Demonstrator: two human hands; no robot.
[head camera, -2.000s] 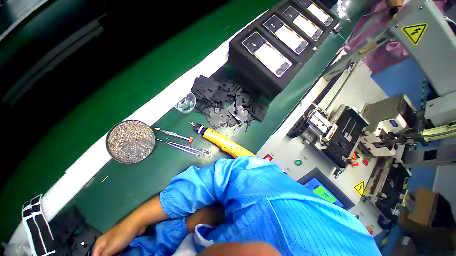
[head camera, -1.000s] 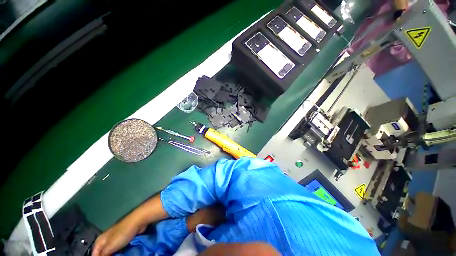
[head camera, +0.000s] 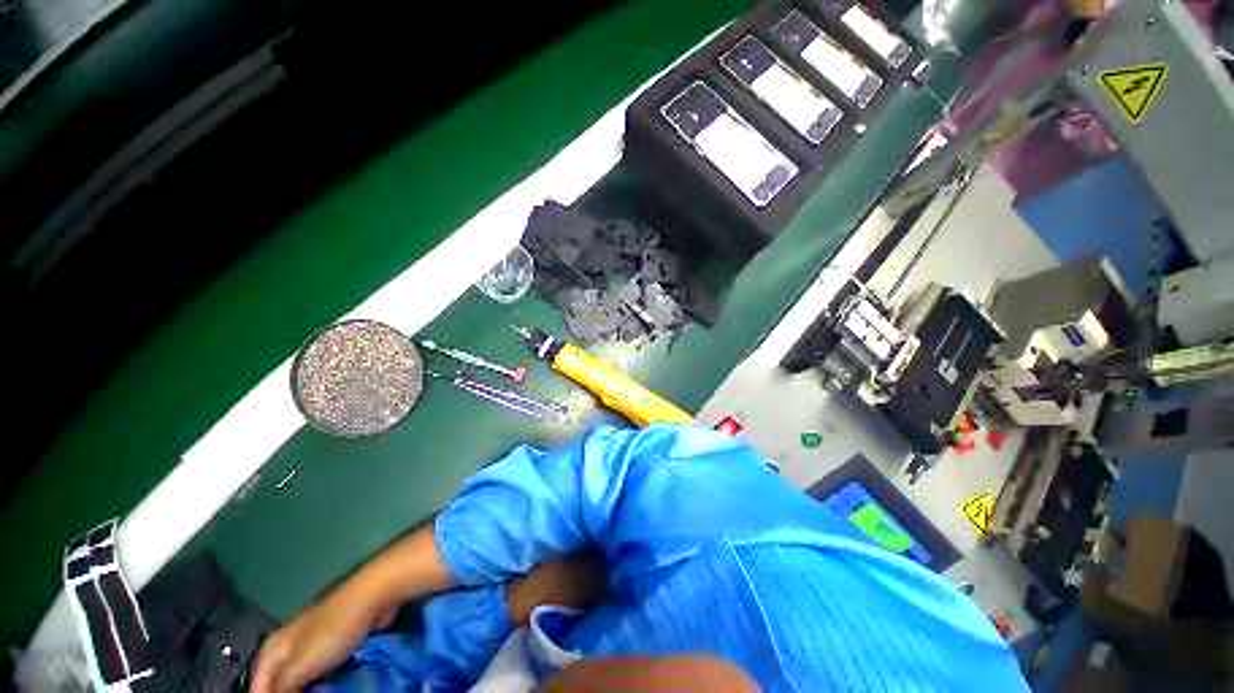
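My right hand (head camera: 314, 644) is at the lower left, reaching across from a blue sleeve. Its fingers are bent down at the edge of a heap of thin matte black pieces (head camera: 203, 626); the fingertips are partly hidden, so I cannot tell whether they grip anything. Another blue sleeve lies under this arm, but my left hand is not visible. A sheet of black rectangles with white lines (head camera: 106, 609) lies beside the heap.
Farther right are a round dish of tiny grains (head camera: 357, 378), a red-ended screwdriver (head camera: 474, 362), tweezers (head camera: 504, 395), a yellow electric screwdriver (head camera: 616, 385), a clear cup (head camera: 506, 275), black pieces (head camera: 616, 275), a tray of phone assemblies (head camera: 731, 224) and a machine (head camera: 947, 366).
The view has shifted slightly. My right hand stays almost in place beside the black heap; the tools and tray have not visibly moved on the bench.
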